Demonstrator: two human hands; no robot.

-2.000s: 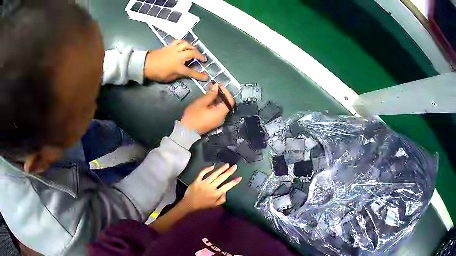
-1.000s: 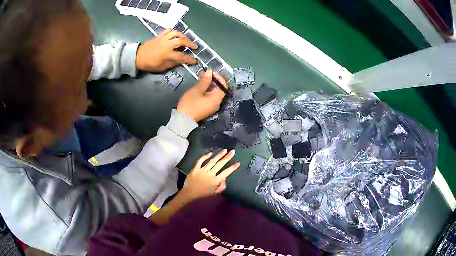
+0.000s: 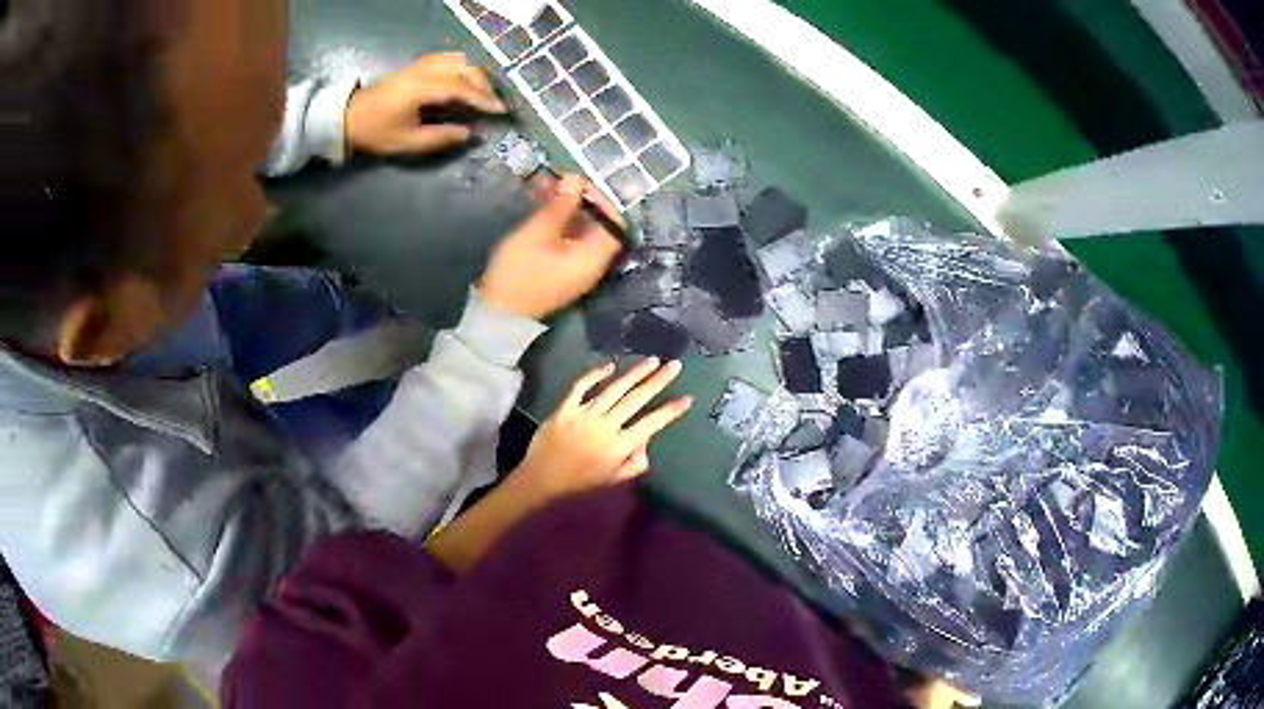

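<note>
My left hand (image 3: pixel 599 427) lies palm down on the dark green bench beside the loose pile, fingers spread and holding nothing. A small patch of skin at the bottom edge may be my right hand (image 3: pixel 943 693); it is cut off and its state is hidden. Flat black and grey plastic parts (image 3: pixel 724 269) lie in a loose, overlapping pile beyond my left fingertips. They run into the mouth of a crinkled clear poly bag (image 3: pixel 1026 457) full of similar parts. One grey part (image 3: pixel 742 405) lies just right of my left fingertips.
At left, a person in a grey jacket (image 3: pixel 430 436) leans over the bench. Their near hand (image 3: pixel 548 256) holds a slim dark tool by a small part (image 3: pixel 519 153). A white-framed sheet of dark squares (image 3: pixel 589 104) lies beyond. A pale curved rail (image 3: pixel 887 132) borders the green surface.
The other person's hands have moved off the white-framed sheet to the small part nearer them. The view has shifted, and the sheet behind has mostly left the picture. My left hand stays beside the pile.
</note>
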